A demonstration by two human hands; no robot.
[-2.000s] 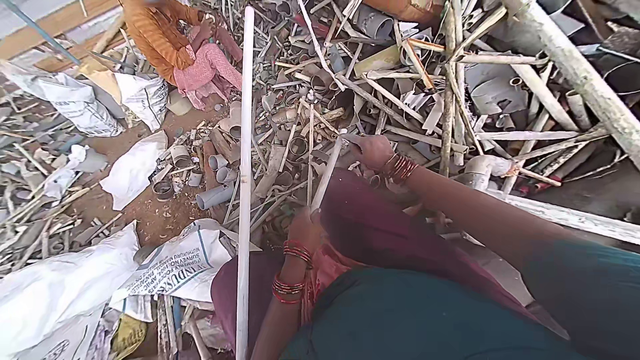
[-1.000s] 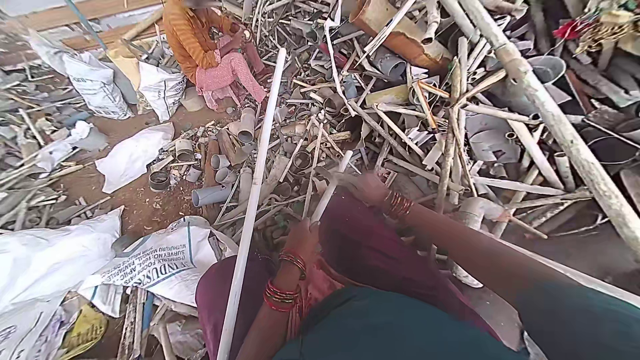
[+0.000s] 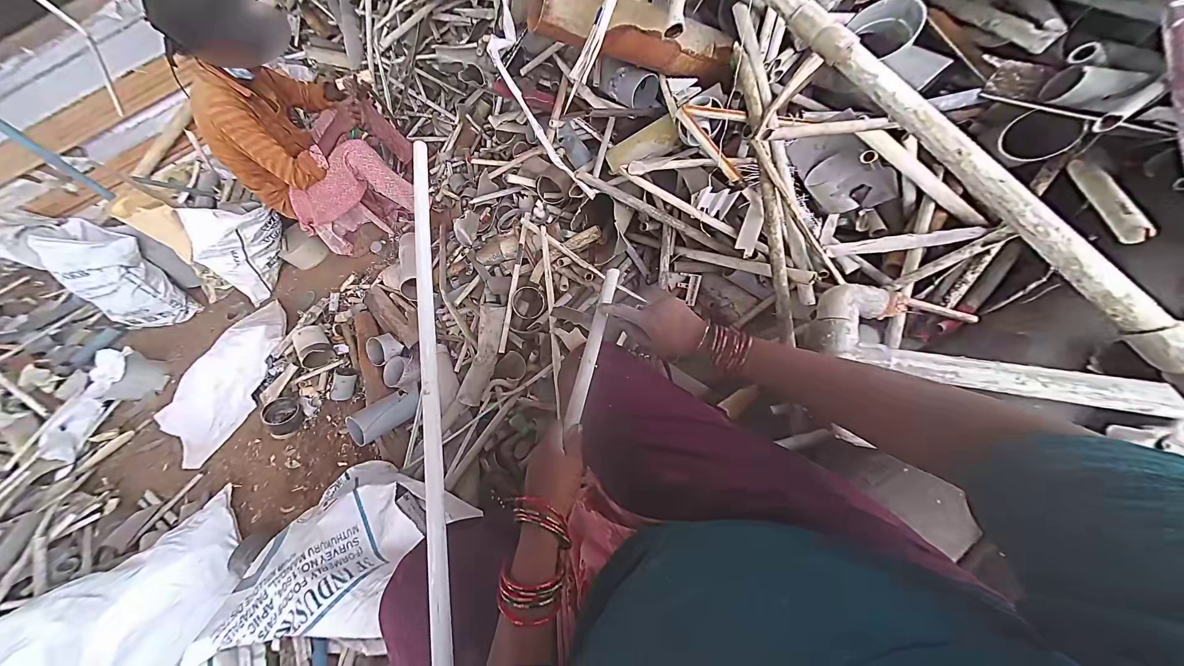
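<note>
My left hand (image 3: 553, 460) is closed round the lower end of a short white plastic pipe (image 3: 592, 356), which points up and away from me. My right hand (image 3: 668, 326) is beside the pipe's upper part, fingers closed on a thin, blurred thing that reaches to the pipe; I cannot tell what it is. Red bangles circle both wrists. A long white pipe (image 3: 429, 398) stands out to the left of my left forearm, touched by neither hand. Cut pipes and strips lie beyond my hands.
A seated person (image 3: 268, 139) in orange and pink is at the upper left. Printed white sacks (image 3: 314, 555) lie at the lower left. A thick pale pole (image 3: 980, 166) slants across the right, above a grey pipe elbow (image 3: 842, 310). Mixed pipe scrap (image 3: 518, 250) covers the ground ahead.
The right hand has shifted slightly along the short pipe, while the left hand keeps its hold on the lower end. The long white pipe now stands more upright in view than one second ago.
</note>
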